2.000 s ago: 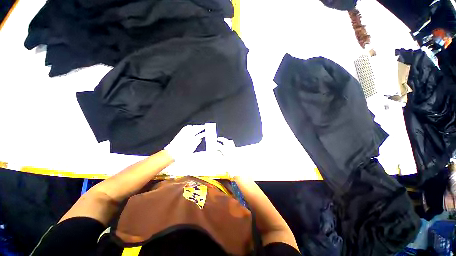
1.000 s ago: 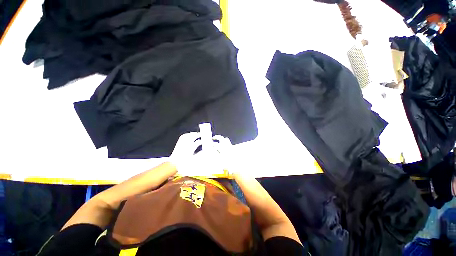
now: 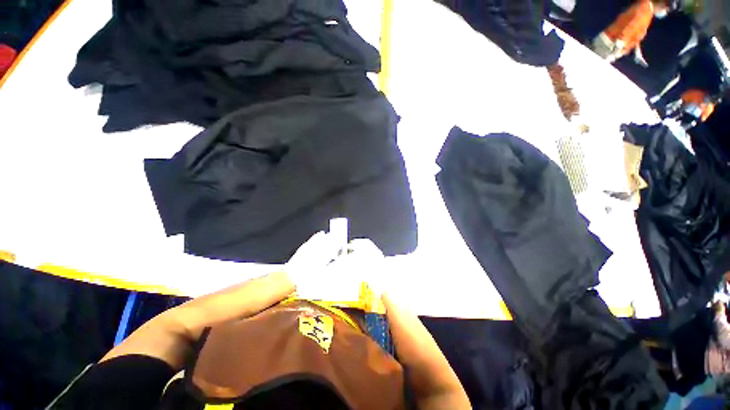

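Observation:
A black garment (image 3: 304, 176) lies on the white table in front of me. My left hand (image 3: 316, 260) and my right hand (image 3: 364, 258), both in white gloves, are close together at its near edge. A narrow white strip, perhaps a label (image 3: 338, 232), stands up between them against the black cloth. The fingers blend into the white table, so the exact grip is hard to see; the strip appears to be held by my left hand. I cannot tell what my right fingers hold.
A pile of black garments (image 3: 232, 56) lies beyond. A long black heap (image 3: 520, 216) droops over the near edge at right. Further right are a pale patterned sheet (image 3: 573, 164), a brown bundle (image 3: 563, 92), a tan piece (image 3: 634, 166) and shiny black garments (image 3: 684, 216). People appear at upper right.
The view has shifted, so the table shows lower and more shows at the upper right. My hands remain close together at the garment's near edge, with the white strip between them.

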